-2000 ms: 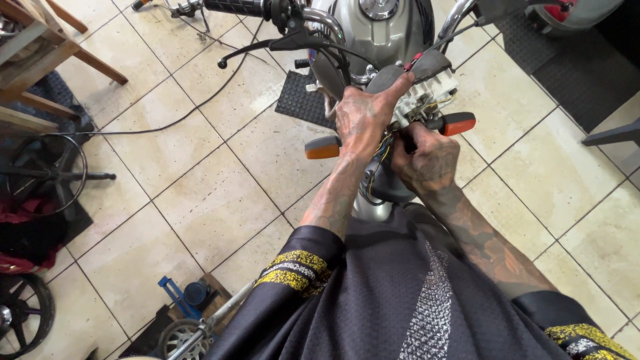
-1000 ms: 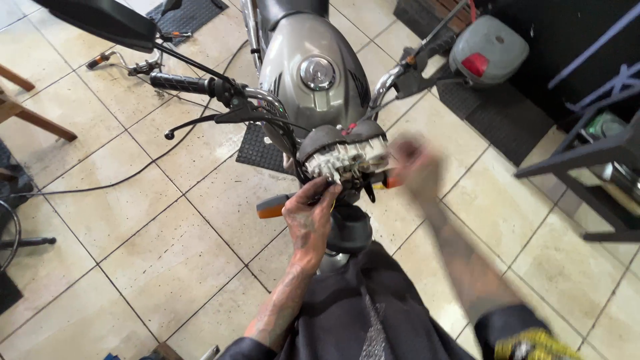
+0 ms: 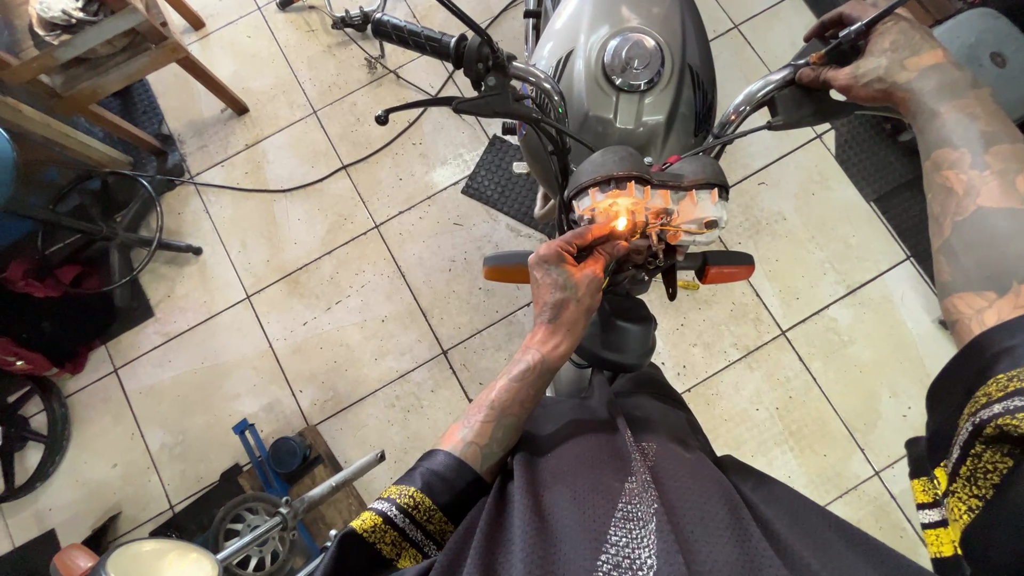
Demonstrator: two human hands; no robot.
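Note:
A small lit bulb [image 3: 620, 222] glows orange at the fingertips of my left hand [image 3: 566, 276], its thumb and index finger pinched at it, against the white back of the motorcycle's instrument cluster [image 3: 712, 210]. Thin wires hang from the cluster's underside. My right hand [image 3: 876, 60] is at the handlebar's right end, its fingers around the control and grip area, partly hidden by the arm and a dark lever cover. Between the arms lies the grey fuel tank [image 3: 664, 104] with a round chrome cap [image 3: 634, 60]. Two orange turn signals [image 3: 726, 267] flank the front.
The left handlebar grip [image 3: 412, 40] and clutch lever [image 3: 416, 104] reach out leftward. Wooden furniture [image 3: 210, 76] and a wheeled stool base [image 3: 116, 232] stand at left, with a cable across the tiles. Metal parts and a small wheel [image 3: 254, 532] lie lower left. A grey case [image 3: 980, 56] is upper right.
My right hand has moved from beside the cluster out to the right handlebar. My left hand remains at the cluster, where a bulb now glows orange.

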